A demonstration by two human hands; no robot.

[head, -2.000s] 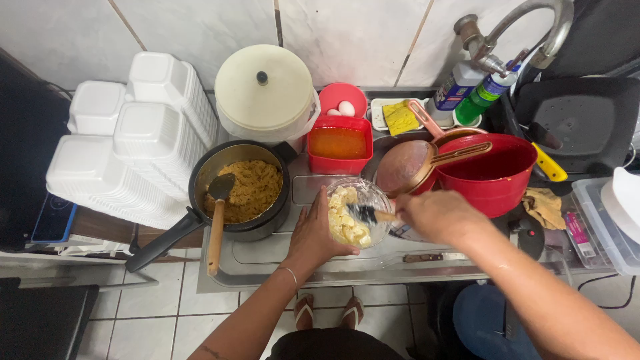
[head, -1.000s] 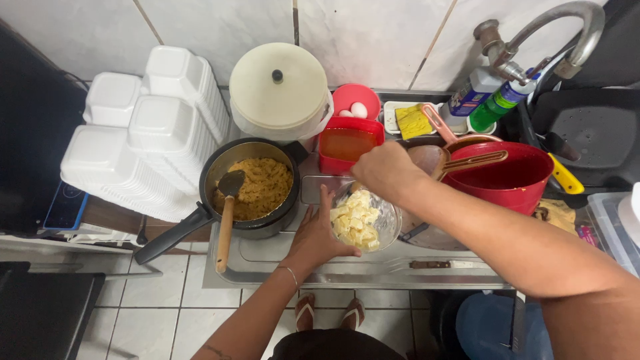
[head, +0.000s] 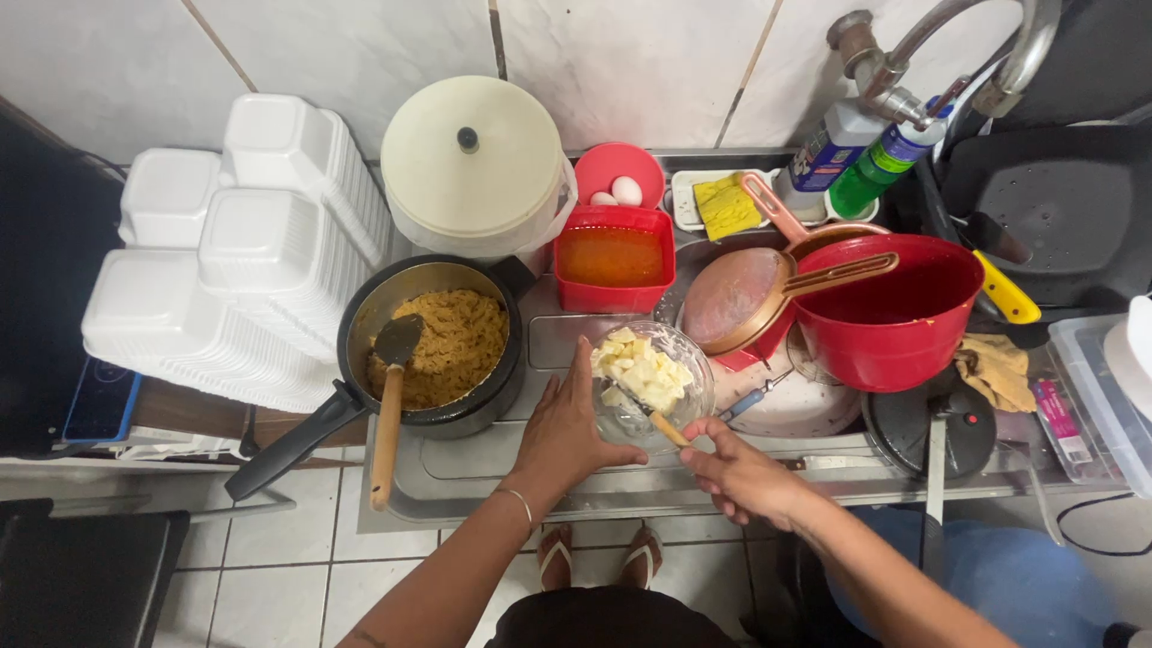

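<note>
A clear bowl of pale, chunky food rests near the sink's edge. My left hand steadies its left side, thumb and fingers spread around it. In my right hand is the wooden handle of a utensil; its head is down among the chunks and partly hidden. To the left, a dark pot holds a yellowish-brown shredded or mashed food, with a wooden-handled spoon leaning in it. Behind the bowl stands a red square container of orange liquid.
Stacked white foam containers stand left, beside a large lidded pot. Eggs lie in a red dish. The sink at right holds a copper-coloured pan and a red pot. Bottles and a tap are behind; a knife lies in front.
My right hand has come down from above the bowl's far side to its near right side, with the utensil's head in the food. My left hand stays at the bowl.
</note>
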